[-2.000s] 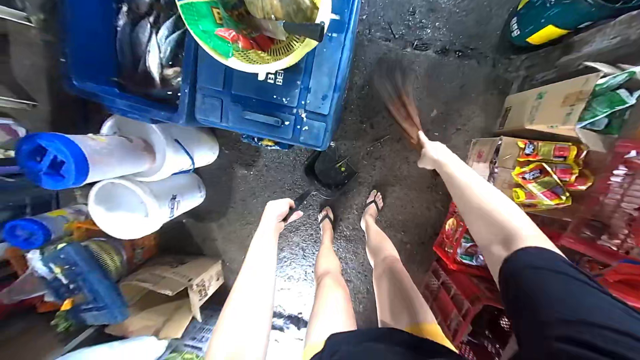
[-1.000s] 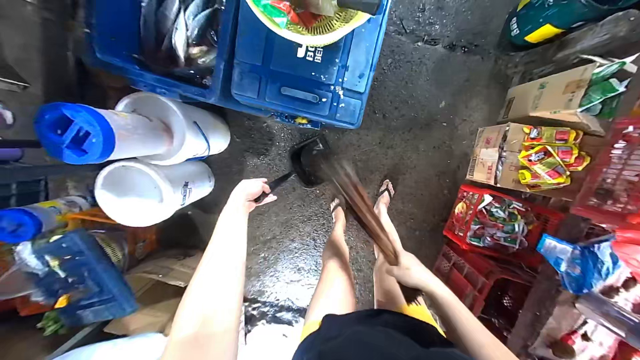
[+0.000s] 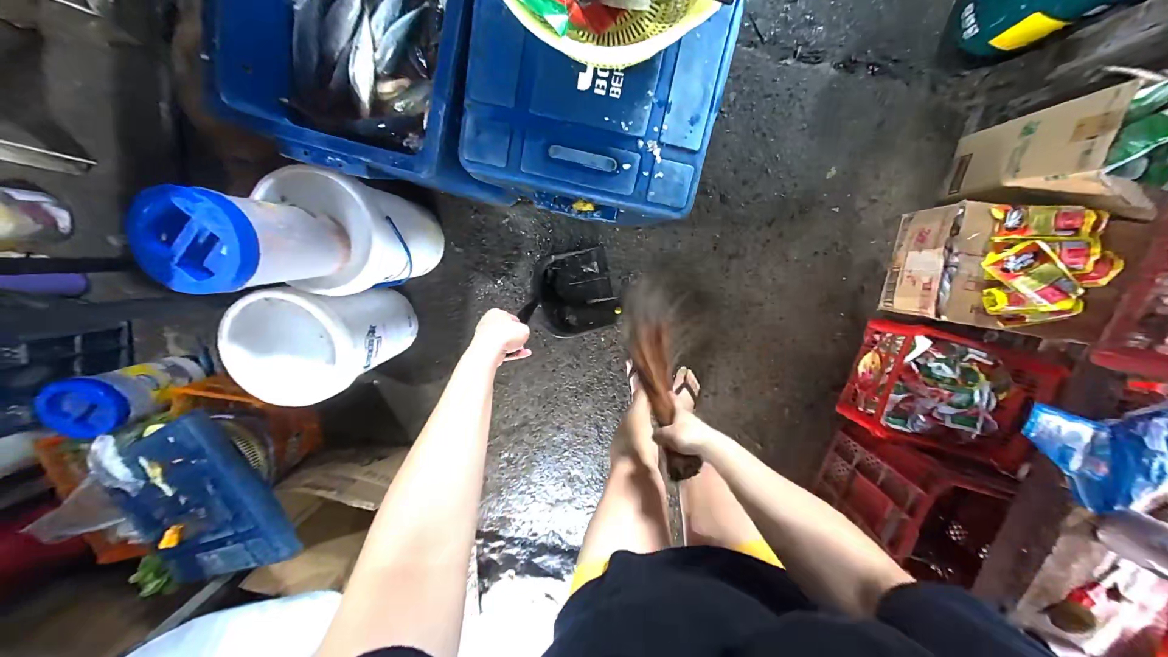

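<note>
My left hand point(image 3: 501, 334) is closed around the handle of a black dustpan point(image 3: 578, 290), whose pan rests on the wet concrete floor just right of the fist. In my right hand point(image 3: 684, 432) is a short brown hand broom point(image 3: 653, 360), gripped near its butt end. Its bristles point away from me, to the right of the dustpan, and are blurred. Below the broom are my feet in flip-flops point(image 3: 686, 387). A small yellow bit lies at the dustpan's right edge. What the pan holds is hard to make out.
A blue cooler box point(image 3: 584, 160) and an open blue tub of fish point(image 3: 246, 91) stand ahead. White buckets point(image 3: 374, 338) are at the left. Red plastic crates point(image 3: 876, 484), a cardboard box point(image 3: 922, 265) with packets and a gas cylinder point(image 3: 967, 32) line the right side.
The broom was first out to the right of the dustpan in my extended right hand; my right hand has since come in near my legs. My left hand keeps its hold on the dustpan.
</note>
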